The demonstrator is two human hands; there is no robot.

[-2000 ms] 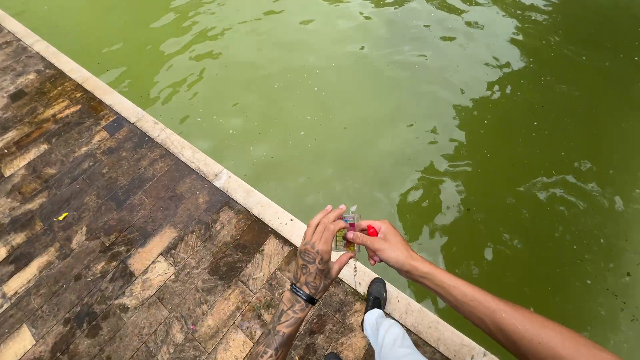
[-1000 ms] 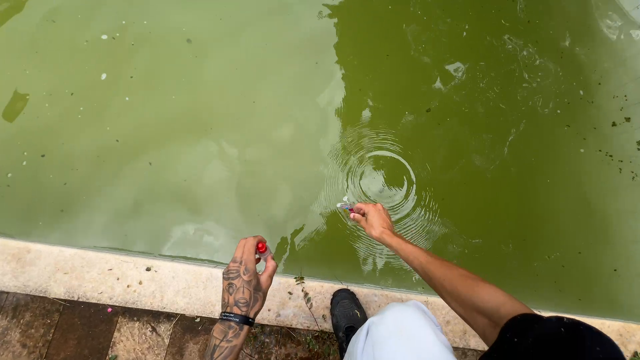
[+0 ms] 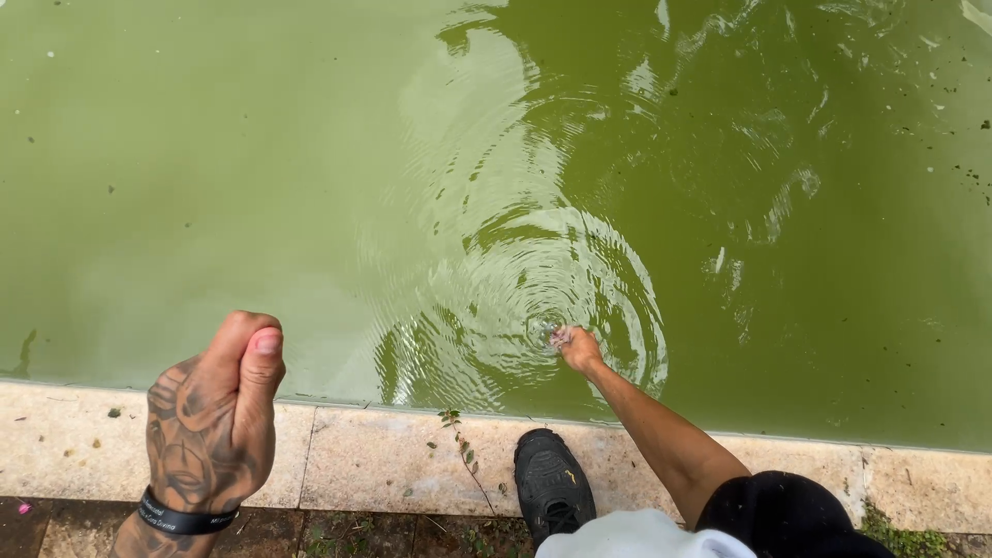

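Note:
My left hand (image 3: 217, 418), tattooed and with a black wristband, is closed over the pale stone coping; whatever lies inside its fingers is hidden. Out over the green water (image 3: 232, 194), my right hand (image 3: 577, 346) reaches down to the surface with its fingertips at or in the water. It grips a small clear object (image 3: 556, 336) whose kind I cannot make out. Rings of ripples spread around those fingers.
The stone coping (image 3: 387, 457) runs across the lower view, with dark paving (image 3: 263, 535) below it. A black shoe (image 3: 552, 480) stands on the coping beside a thin leafy sprig (image 3: 467, 453). Shadow darkens the water at right.
The right hand has come down to the water at a spot nearer the coping. The red cap seen in the left hand a second ago is out of sight. The view has shifted.

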